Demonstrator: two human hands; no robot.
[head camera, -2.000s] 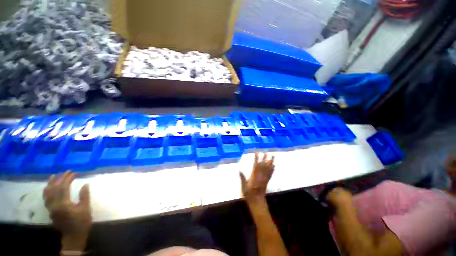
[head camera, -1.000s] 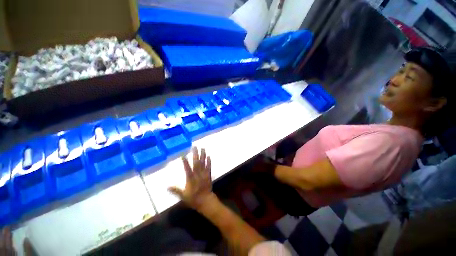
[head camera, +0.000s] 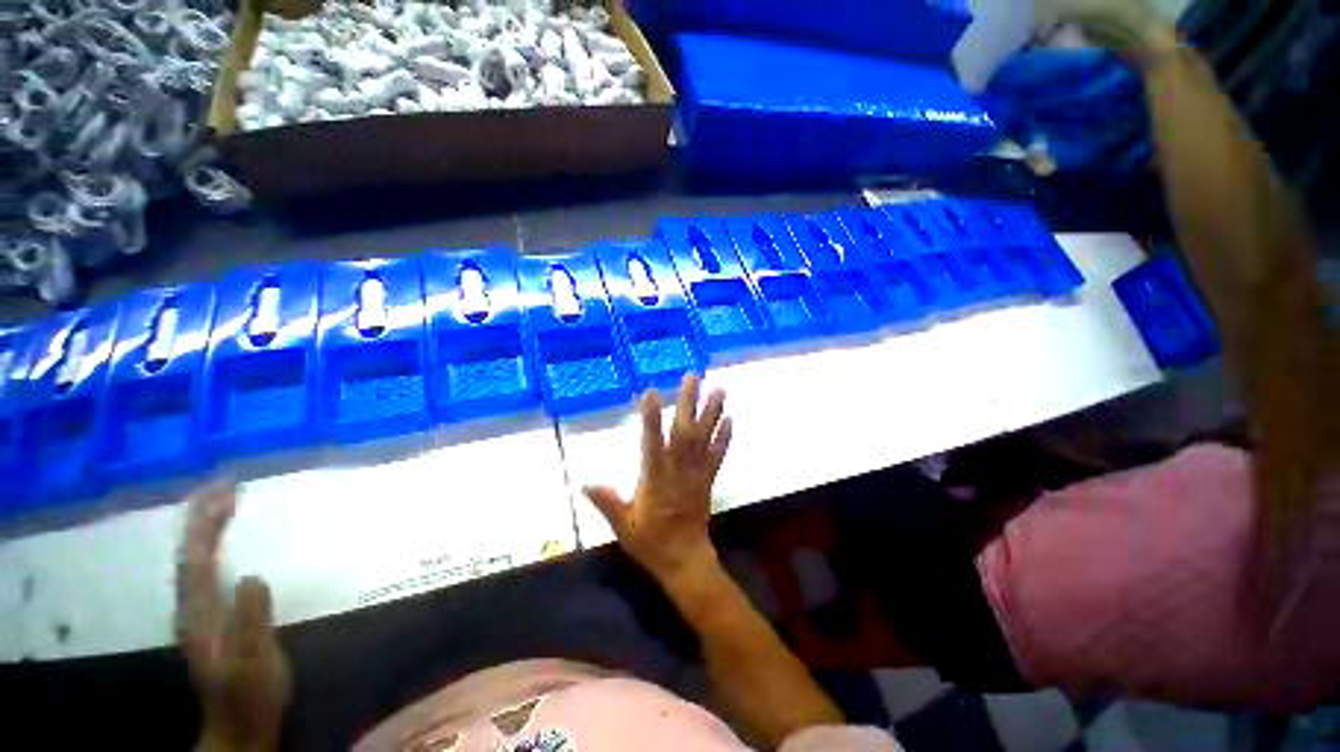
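Blue blister trays (head camera: 485, 360) lie side by side in a long row on the white strip. The trays at left and middle hold a white adapter (head camera: 372, 304) in the narrow recess; the ones further right show none that I can make out. My right hand (head camera: 669, 478) is open and empty, fingers spread, at the front edge of the trays near the middle. My left hand (head camera: 232, 624) is blurred, with thumb and fingers apart and nothing seen in it, in front of the left trays.
A brown carton (head camera: 456, 152) of white adapters stands behind the row. A pile of coiled white cables (head camera: 96, 132) lies left of it, stacked blue trays (head camera: 830, 125) right. A separate blue tray (head camera: 1165, 312) lies at the strip's right end. A person in pink (head camera: 1146, 588) sits at right.
The view has swung right and then back left. The neighbouring person's arm is now raised across the right side. My left hand is back in view; my right hand remains open near the trays.
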